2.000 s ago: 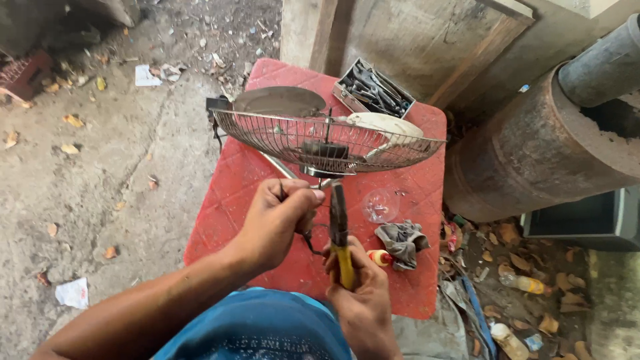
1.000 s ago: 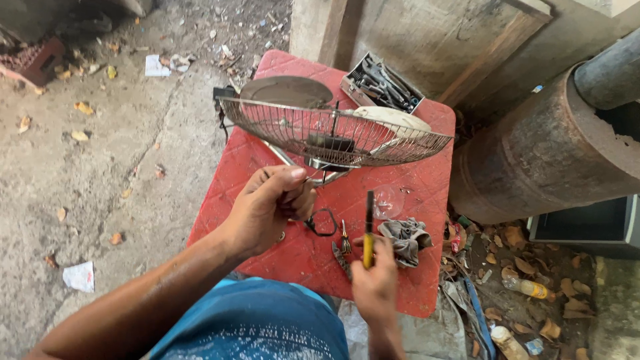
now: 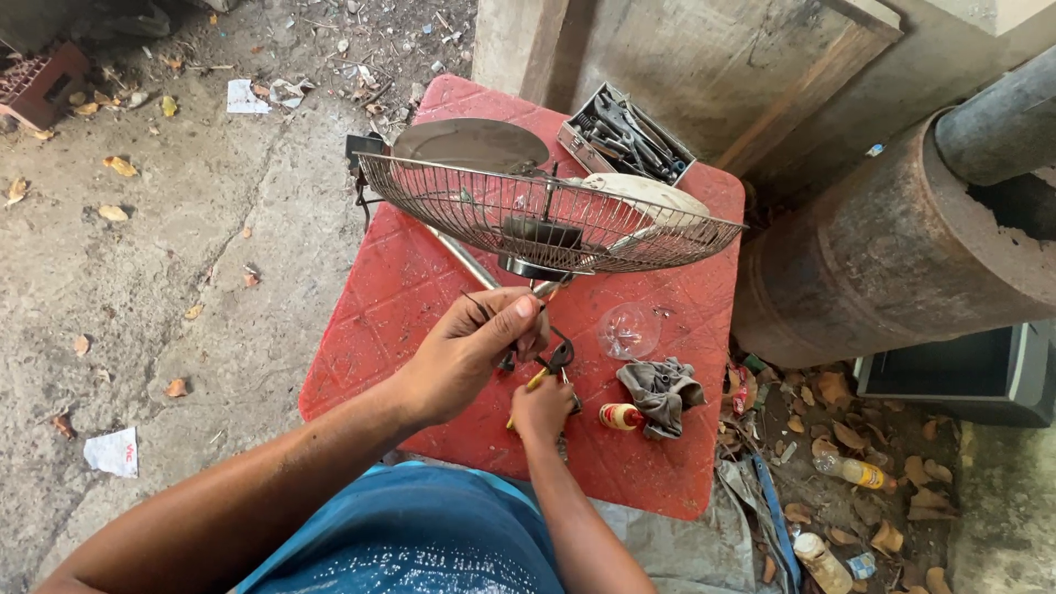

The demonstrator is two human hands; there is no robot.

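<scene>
Below the motor (image 3: 540,239) of an electric fan, my left hand (image 3: 487,346) pinches thin dark wires between thumb and fingers. The fan's wire rear guard (image 3: 462,202) surrounds the motor, and its bare shaft points away from me. My right hand (image 3: 542,410) is low over the red table (image 3: 371,330), at a yellow-handled tool (image 3: 538,379) partly hidden by the hand; its grip is unclear. A dark cord loops between the hands. Close by on the right are a small red-capped bottle (image 3: 619,416), a crumpled grey cloth (image 3: 660,392) and a clear plastic dish (image 3: 629,330).
At the table's far edge stands a metal box (image 3: 627,136) of tools. A round dark plate (image 3: 470,144) and a whitish round part (image 3: 648,196) lie behind the guard. A rusty drum (image 3: 858,247) stands right of the table, with an old monitor (image 3: 949,367) beside it.
My right hand has moved from beside the cloth, where it held up a yellow-handled tool, left to the table surface near my left hand. My left hand stays below the motor.
</scene>
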